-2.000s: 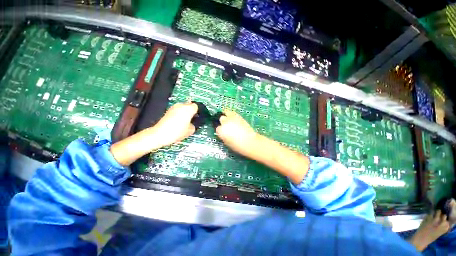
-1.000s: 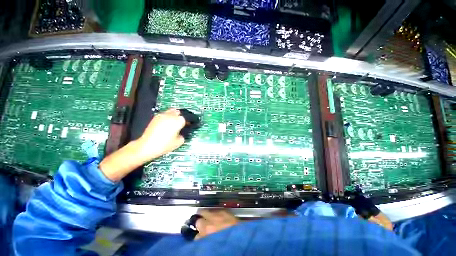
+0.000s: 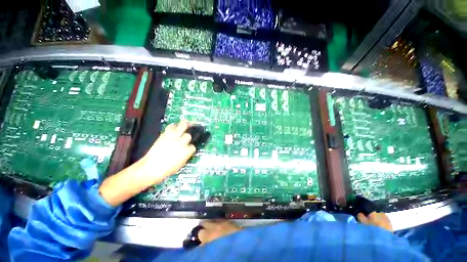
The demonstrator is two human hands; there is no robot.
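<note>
A green circuit board [image 3: 251,138] lies in a black-framed carrier in front of me. My left hand [image 3: 171,146] is over its left part, palm down, black coverings on bunched fingertips. Whether they hold a small part is hidden. My right hand [image 3: 217,231] is low at the front rail, partly hidden by my blue smock. Its black-covered fingertips point left, and what they hold cannot be seen.
More boards lie left [image 3: 66,117] and right [image 3: 386,148], beyond reddish-brown crossbars [image 3: 335,169]. A metal rail [image 3: 235,70] runs behind. Bins hold pale green parts [image 3: 182,38], blue parts [image 3: 243,47] and white-tipped parts [image 3: 299,55]. Another person's hand [image 3: 378,220] is at the front right.
My right hand has left the board and moved down to the front rail near my body. My left hand stays over the board's left part, slightly lower. The other person's hand has moved left.
</note>
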